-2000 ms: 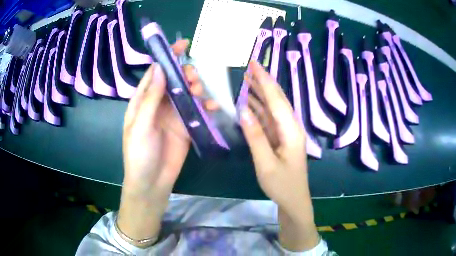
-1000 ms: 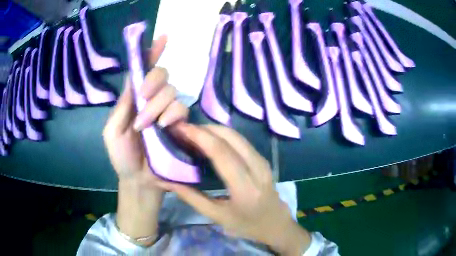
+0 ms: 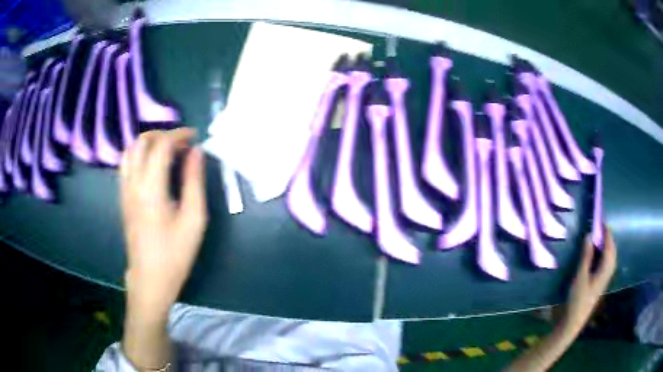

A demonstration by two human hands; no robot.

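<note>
My right hand (image 3: 592, 276) is at the far right of the bench and grips the wide lower end of a pink and black pen (image 3: 597, 192), which points away from me. My left hand (image 3: 161, 211) is over the left part of the bench, palm down. Its thumb and fingertips are curled close together beside a crumpled white tissue (image 3: 227, 138). Blur hides whether they touch or pinch it. No pen shows in my left hand.
Pink and black pens lie in rows at the left (image 3: 105, 102) and right of centre (image 3: 396, 160). A white sheet (image 3: 280, 94) lies between them, partly under a pen. A pale rail (image 3: 465, 43) runs along the far edge.
The pen in my hands has left the middle. My right hand has moved far right and holds a pen there. My left hand has let go of its pen and turned palm down.
</note>
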